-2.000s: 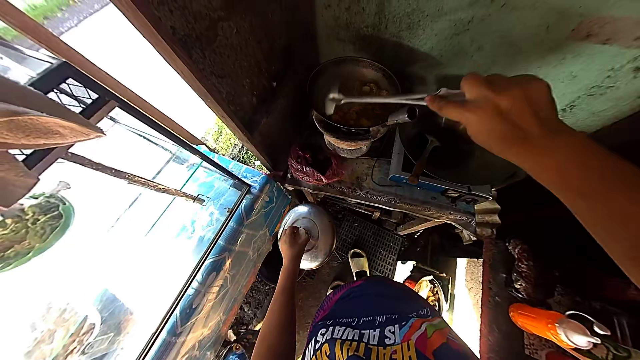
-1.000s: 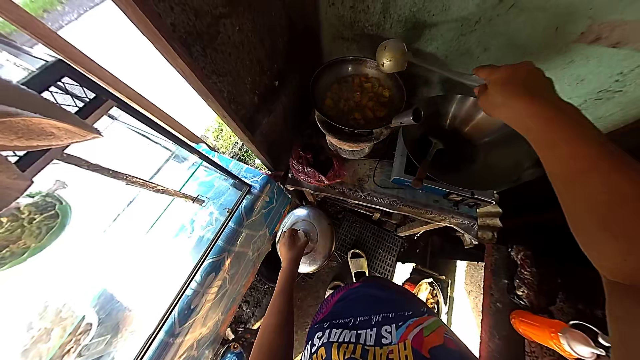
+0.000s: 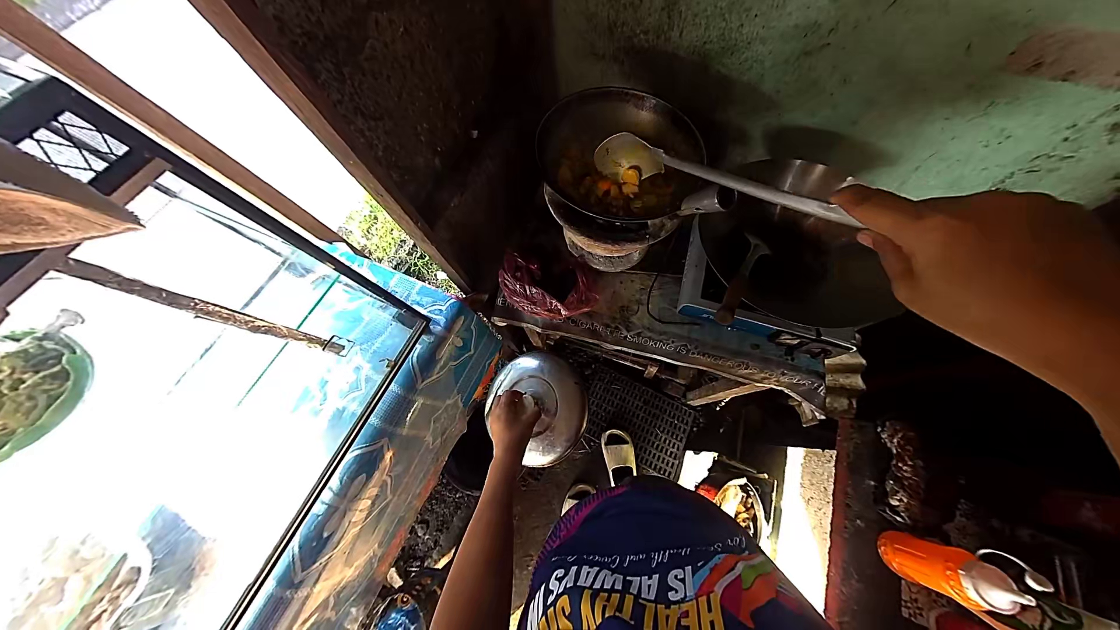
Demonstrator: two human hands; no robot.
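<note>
My right hand (image 3: pixel 927 245) grips the handle of a metal ladle (image 3: pixel 752 185). The ladle's bowl is over a dark wok (image 3: pixel 678 114) of cooked food with orange and yellow pieces (image 3: pixel 621 188), and some pieces show at its lip. The wok rests on a small round clay stove (image 3: pixel 604 249). Low on the left, my left hand (image 3: pixel 513 422) holds a round metal lid (image 3: pixel 560 411) by its knob. To the wok's right a larger metal wok (image 3: pixel 805 262) sits on a blue-sided gas stove (image 3: pixel 691 289), with a wooden-handled utensil (image 3: pixel 742 280) lying across its edge.
A red plastic bag (image 3: pixel 542 289) lies on the bench beside the clay stove. Left of me stands a glass display case (image 3: pixel 350 437) with a green bowl (image 3: pixel 79 394) of food. An orange bottle (image 3: pixel 927 560) is at the lower right. A green wall (image 3: pixel 875 79) rises behind the stoves.
A second ago the ladle was raised at the wok's right rim; now its bowl is down over the food. Steam that veiled the wok in the earliest frame has thinned. My left hand keeps the lid low.
</note>
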